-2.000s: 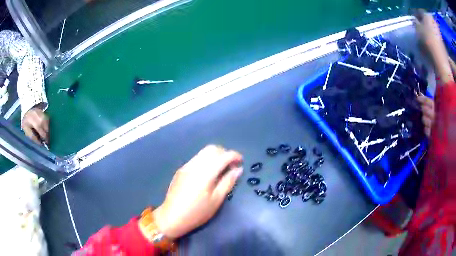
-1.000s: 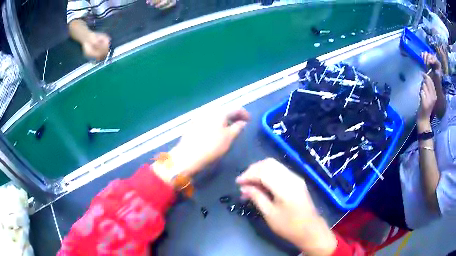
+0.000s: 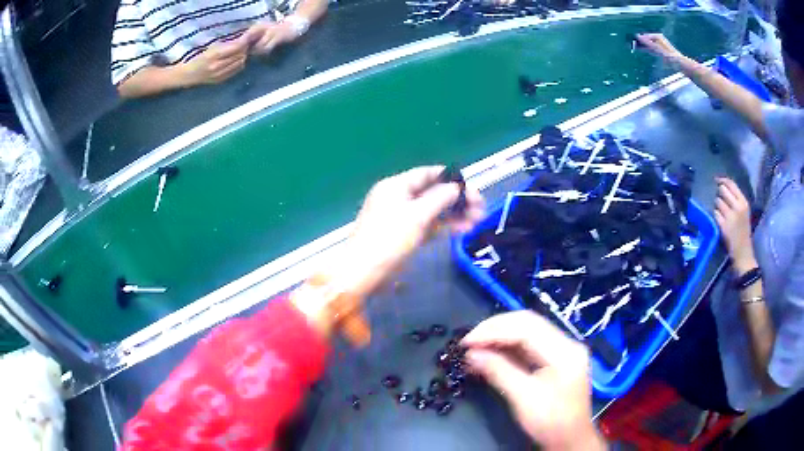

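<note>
My left hand (image 3: 410,211) is above the bench near the belt's edge, left of the basket, with a dark black part (image 3: 455,187) between its fingers. My right hand (image 3: 533,370) is low over the right side of a loose pile of small shiny black round parts (image 3: 436,388), its fingertips together at the pile. Whether it grips a part cannot be made out. The blue basket (image 3: 608,380), heaped with black parts with white sticks (image 3: 555,195), stands right of my hands.
The green belt (image 3: 291,167) runs behind a pale metal rail and carries several parts with white sticks. A person in a striped top (image 3: 207,44) sits across it. Another person's arm (image 3: 718,84) reaches over the belt at right. A white bag (image 3: 31,401) lies at left.
My left hand has moved slightly right and now shows a black part. My right hand has moved slightly right and down, fingertips at the pile. Parts on the belt have shifted; the neighbour's arm now reaches over it.
</note>
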